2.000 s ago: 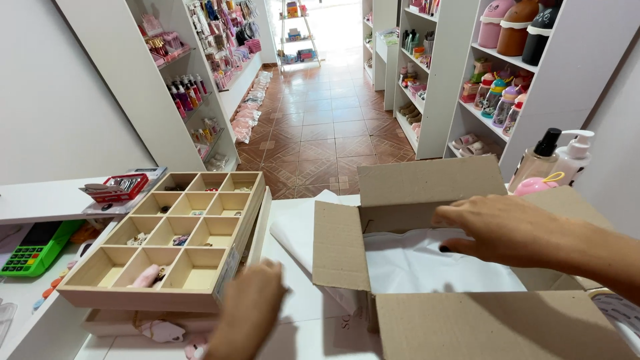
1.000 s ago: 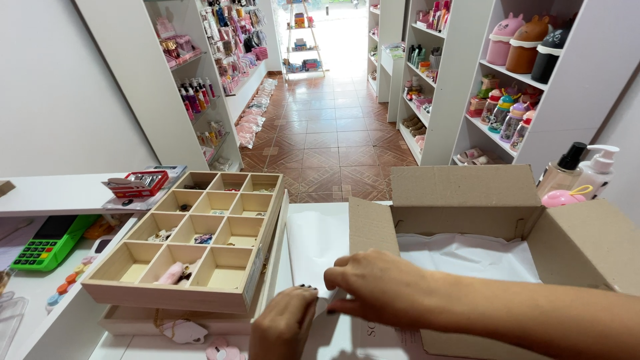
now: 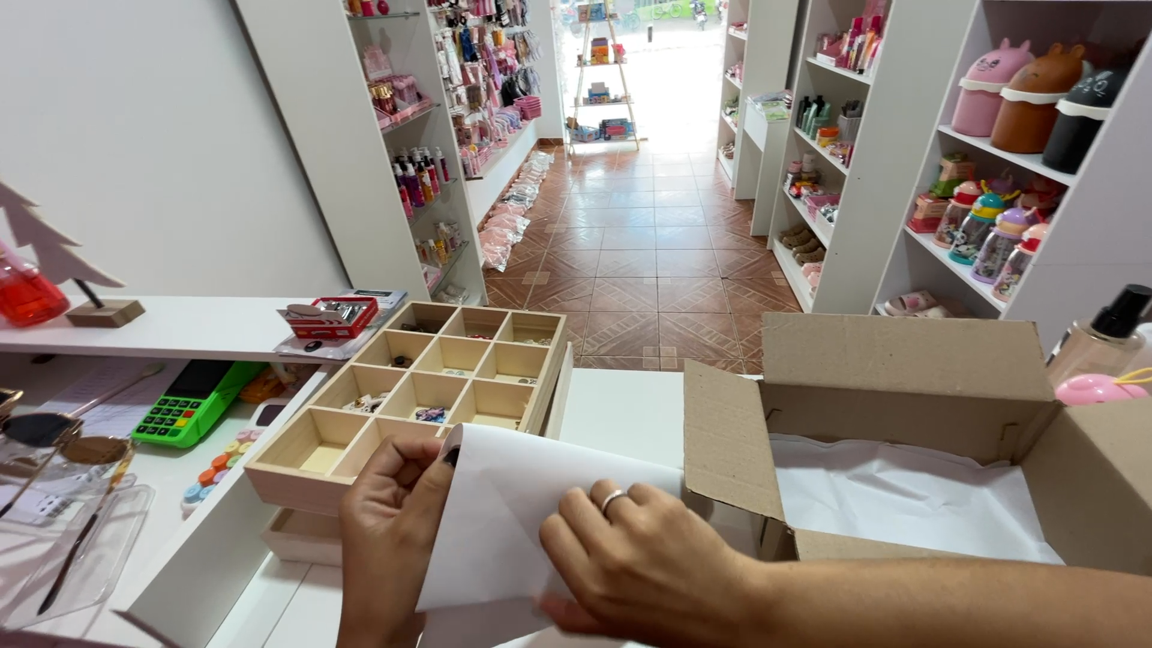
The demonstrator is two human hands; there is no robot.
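A sheet of white paper (image 3: 504, 531) is raised between my hands above the counter. My left hand (image 3: 396, 513) pinches its upper left edge between thumb and fingers, in front of a wooden compartment tray (image 3: 531, 418) holding small jewellery pieces. My right hand (image 3: 630, 549), with a ring on one finger, lies curled against the paper; its fingertips are partly hidden, and a blurred pinkish patch shows below them. Right of the paper, an open cardboard box (image 3: 900, 360) is lined with white paper (image 3: 909, 495). The right forearm crosses in front of the box.
On the left are a green card terminal (image 3: 193, 405), sunglasses (image 3: 63, 432), a red tin (image 3: 333, 318) and a wooden tree ornament (image 3: 54, 234). Pump bottles (image 3: 1102, 333) stand at the right. Stocked shelves (image 3: 999, 162) flank a tiled aisle (image 3: 648, 261) beyond the counter.
My right hand has moved from over the box to the paper beside it. Both hands, low at the counter one second ago, now have the sheet lifted in front of the wooden tray.
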